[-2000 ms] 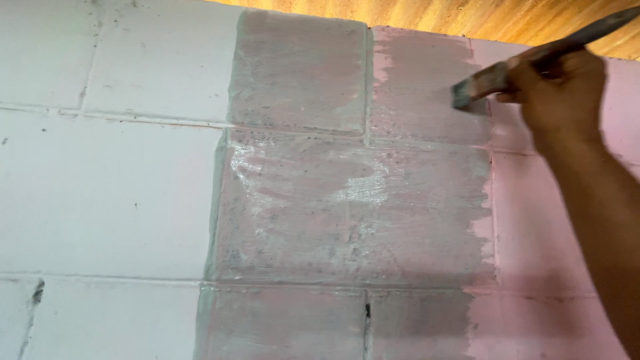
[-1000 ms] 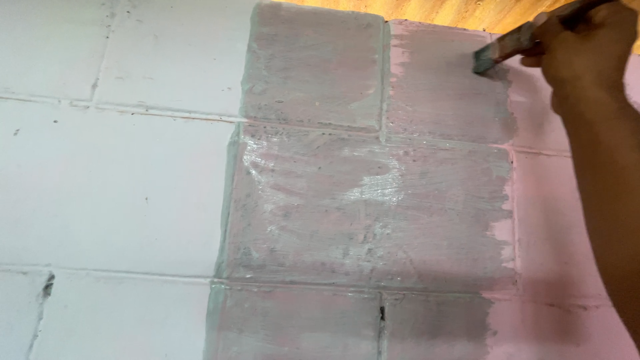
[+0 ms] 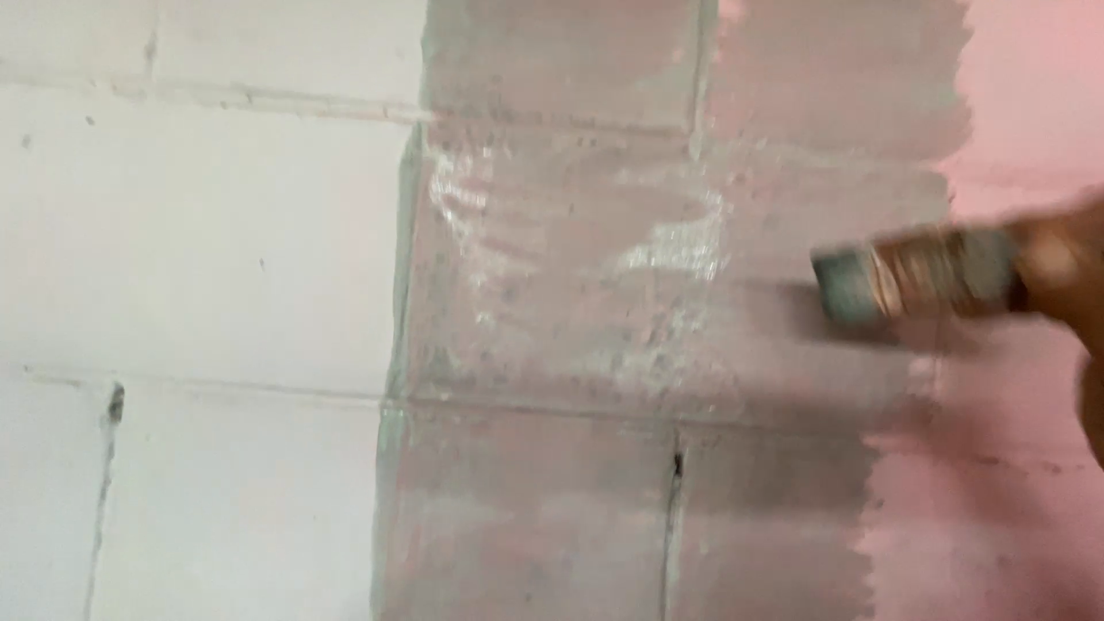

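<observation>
My right hand [image 3: 1065,267] comes in at the right edge, blurred, its fingers closed on a paintbrush [image 3: 914,272]. The brush points left, and its grey-green bristles are over the right part of a grey-green painted band [image 3: 552,345] on a block wall. Whether the bristles touch the wall cannot be told; a shadow lies just below them. Wet shiny patches show in the band left of the brush. The handle is hidden by the hand or out of view. My left hand is out of view.
White painted blocks [image 3: 207,250] fill the left side of the wall. Pink paint [image 3: 1026,103] covers the right side, with a ragged border against the grey-green. Mortar joints run between the blocks, and a small dark hole [image 3: 678,464] marks a lower vertical joint.
My right hand and the brush have come down from the top block to the block course below. The view has shifted lower and closer, and the yellowish surface above the wall is out of frame.
</observation>
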